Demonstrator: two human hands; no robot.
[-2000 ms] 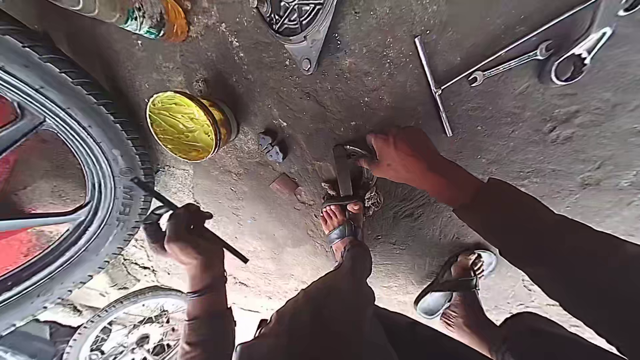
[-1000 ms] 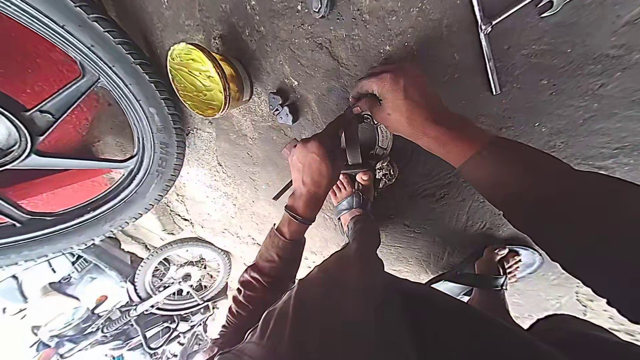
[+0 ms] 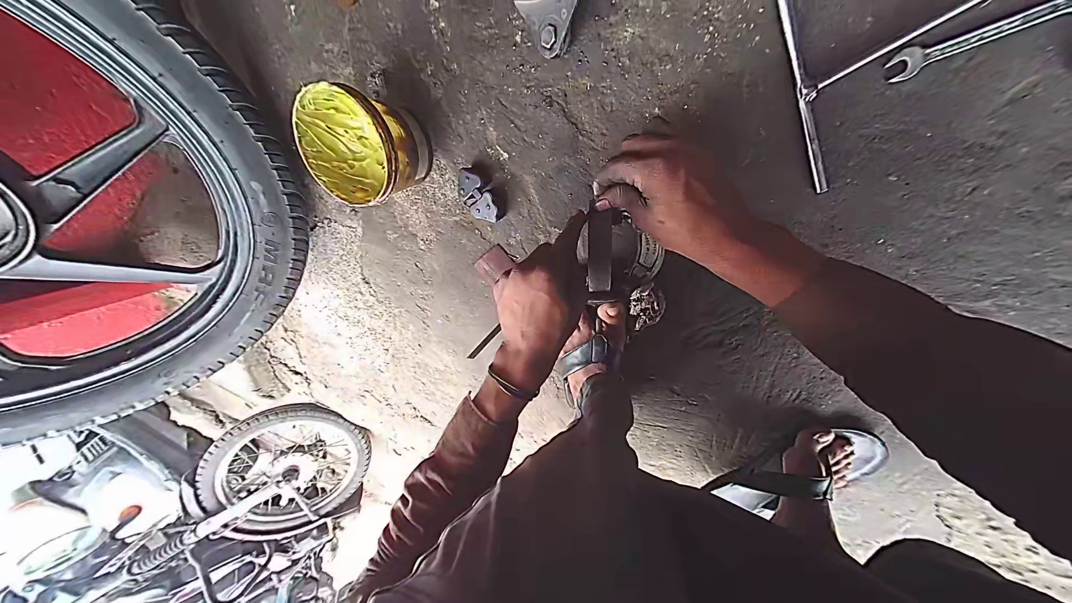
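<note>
My left hand (image 3: pixel 536 306) is closed around a thin dark rod (image 3: pixel 484 342), whose end sticks out below the fingers. Its fingertips are dark and hard to make out beside a round metal part (image 3: pixel 646 251) on the ground. A dark, flat, strip-like part (image 3: pixel 600 251) lies across this round part. My right hand (image 3: pixel 649 184) pinches the strip's upper end between thumb and fingers. The toes of a sandalled foot (image 3: pixel 590 356) touch or nearly touch the lower edge of the assembly. A small reddish block (image 3: pixel 495 262) is just left of my left hand.
Brake pads (image 3: pixel 481 194) and a tub of yellow grease (image 3: pixel 345 144) are on the floor. A motorcycle wheel (image 3: pixel 280 226) stands at left, with a spoked wheel (image 3: pixel 285 469) below. A T-handle wrench (image 3: pixel 804 100), a spanner (image 3: pixel 909 64) and a metal bracket (image 3: pixel 548 33) lie farther up.
My left hand has moved from beside the wheel, where it held the rod, to the round part. My right hand stays at the strip-like part's upper end. The view has shifted.
</note>
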